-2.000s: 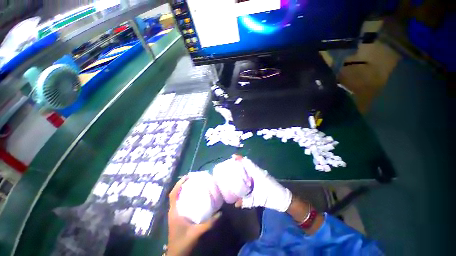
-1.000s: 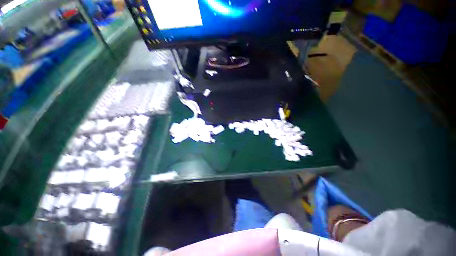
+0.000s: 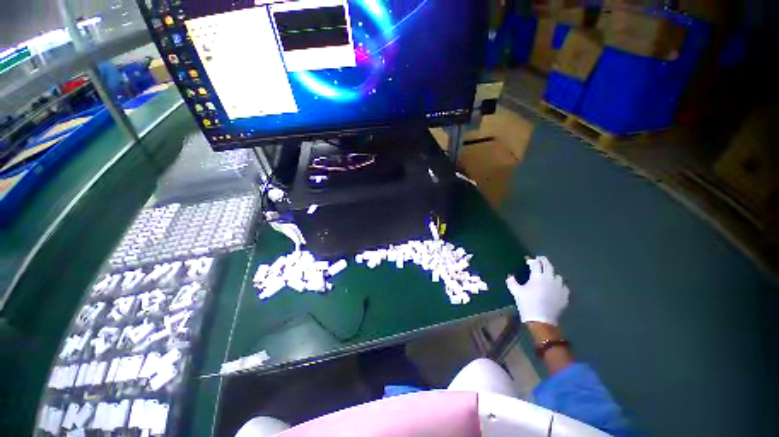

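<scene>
My right hand point(image 3: 540, 292), in a white glove, rests over a small black mouse point(image 3: 520, 277) at the bench's right edge; the hand hides most of the mouse. My left hand is not in view. A pink-and-white headset point(image 3: 401, 418) shows large and close at the bottom edge, cut off, with no hand visible on it. White plug-in pieces lie in two heaps, a left heap point(image 3: 295, 273) and a right heap point(image 3: 436, 263). A thin black cable point(image 3: 346, 335) lies near the bench front. The monitor point(image 3: 325, 68) shows a white window and a dark graph window.
The black PC case point(image 3: 367, 209) lies under the monitor. Clear trays with white pieces point(image 3: 128, 333) run along the left. A white strip point(image 3: 244, 363) lies at the front left edge. Blue bins point(image 3: 632, 90) and cartons stand on pallets at the back right.
Both hands held the headset by its cups; now it is at the bottom edge. My right hand has moved to the mouse, my left out of view. A dark graph window now shows on the monitor.
</scene>
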